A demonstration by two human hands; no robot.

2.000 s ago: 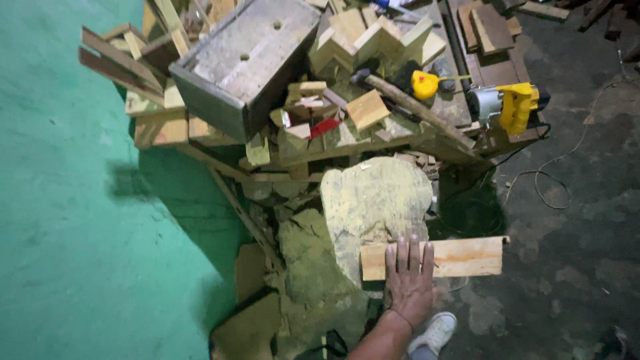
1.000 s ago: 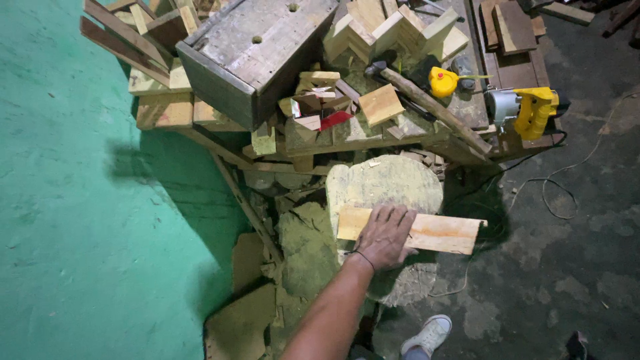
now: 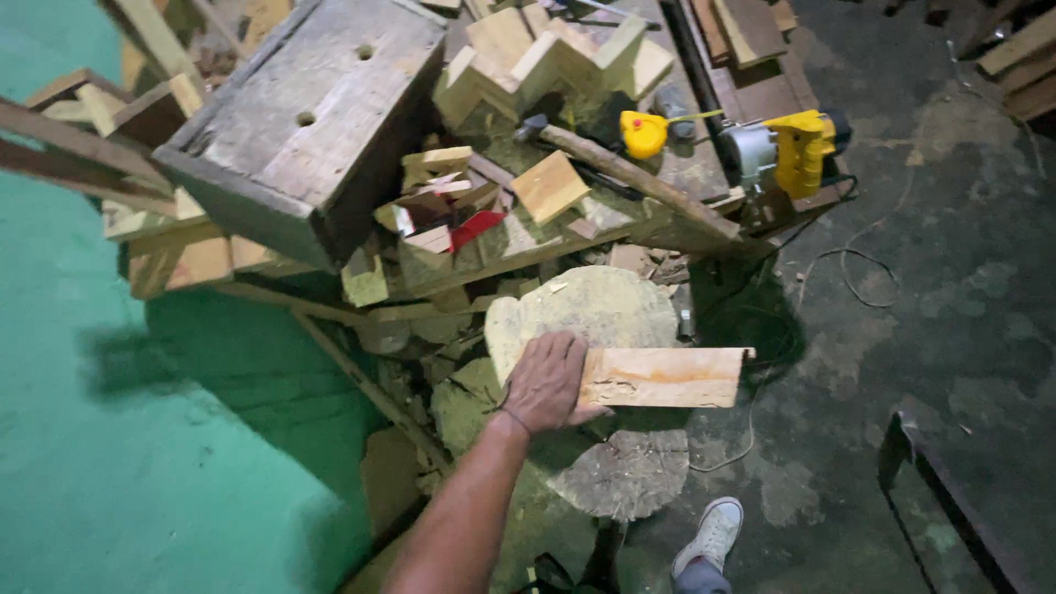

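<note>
My left hand (image 3: pixel 549 384) grips the left end of a short wooden board (image 3: pixel 672 377), its thumb along the near edge and its fingers over the far edge. The board has a cracked face and a small notch or stub at its far right corner. It is over the right part of a pale, dusty tree stump (image 3: pixel 594 309) and reaches past its side. A greyish cut log end (image 3: pixel 631 474) shows nearer to me, below the board. Whether the board touches the stump is unclear. My right hand is out of view.
Beyond the stump, a cluttered workbench (image 3: pixel 528 262) holds a wooden box (image 3: pixel 330 107), a hammer (image 3: pixel 643 177), a yellow tape measure (image 3: pixel 643 134), a yellow power tool (image 3: pixel 796 153) and offcuts. A cord (image 3: pixel 858 252) lies on the floor. A green wall (image 3: pixel 124 462) stands at left.
My left hand lay flat with fingers spread on the board two seconds ago. It has shifted to the board's left end and now grips it. The view has moved closer.
</note>
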